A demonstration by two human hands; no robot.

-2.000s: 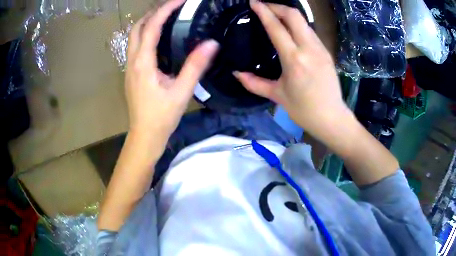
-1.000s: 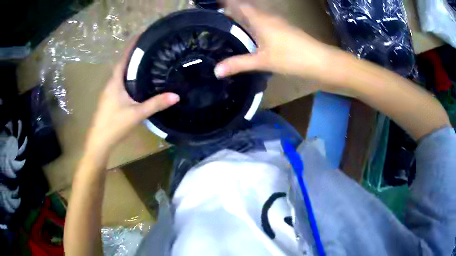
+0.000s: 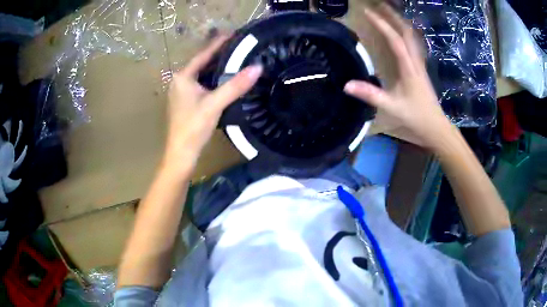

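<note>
The black round portable fan (image 3: 276,129) is upright before my lap, its front facing me. Its dark hub cover (image 3: 306,99) is in the centre with a white streak of reflection, and white curved segments sit around the rim. My left hand (image 3: 201,111) grips the fan's left rim, thumb over the grille, some fingertips hidden behind the edge. My right hand (image 3: 411,99) is at the right rim, fingers spread off the body and slightly blurred, thumb tip over the front.
Cardboard sheet (image 3: 117,135) with crinkled clear film (image 3: 75,90) lies at left. White fan blades (image 3: 9,159) are at the far left. A bagged bundle of black discs (image 3: 459,66) is upper right. Dark caps (image 3: 331,6) lie beyond the fan. A light-blue piece (image 3: 376,160) is at the lower right.
The fan first came left and lower into view, then moved right. My right hand has shifted from over the front to the right rim, with its fingers spread.
</note>
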